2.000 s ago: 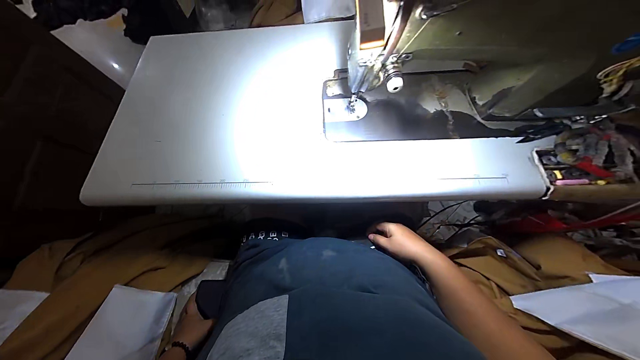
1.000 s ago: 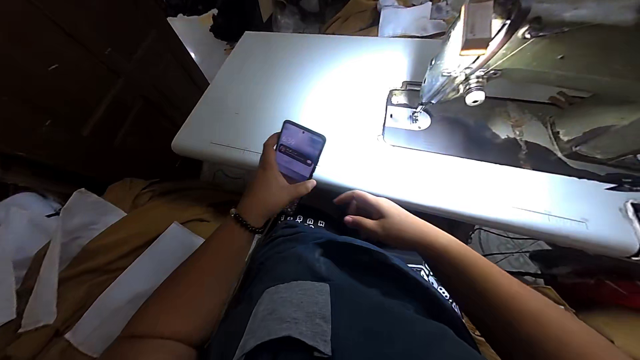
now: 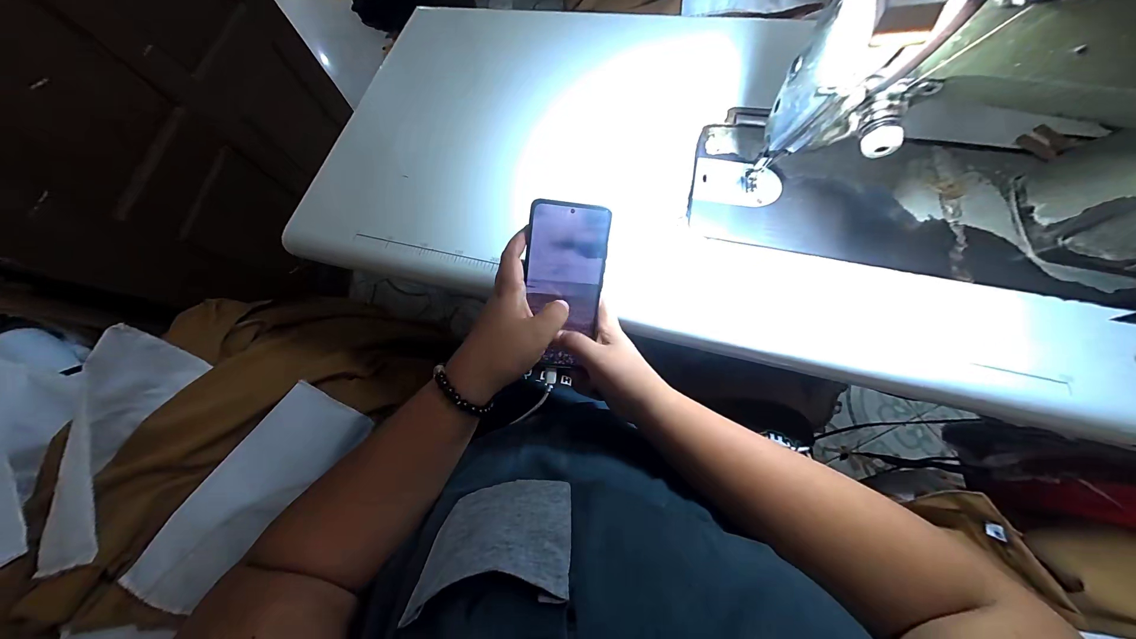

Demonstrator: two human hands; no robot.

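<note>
My left hand [image 3: 510, 333], with a dark beaded bracelet at the wrist, grips a smartphone [image 3: 568, 253] along its left side, the thumb over the lower screen. At the phone's lower right edge, my right hand [image 3: 617, 364] also holds it, its thumb near the bottom of the screen. The phone is upright in front of my body, over the near edge of the white sewing table [image 3: 444, 177]. A white cable plug [image 3: 550, 377] shows just below the phone. Beyond and to the right stands an industrial sewing machine [image 3: 825, 106], its needle area brightly lit.
Brown cloth [image 3: 222, 355] with white fabric pieces [image 3: 257, 488] lies at the left. More brown cloth [image 3: 967, 524] is at the lower right, near dark cables. A grey fabric piece [image 3: 510, 537] rests on my dark shirt. A dark wooden panelled surface [image 3: 115, 133] stands at the far left.
My left hand, low beside my body two seconds ago, has come up with the phone. Since one second ago my right hand has moved from beside the phone onto it. The view has shifted.
</note>
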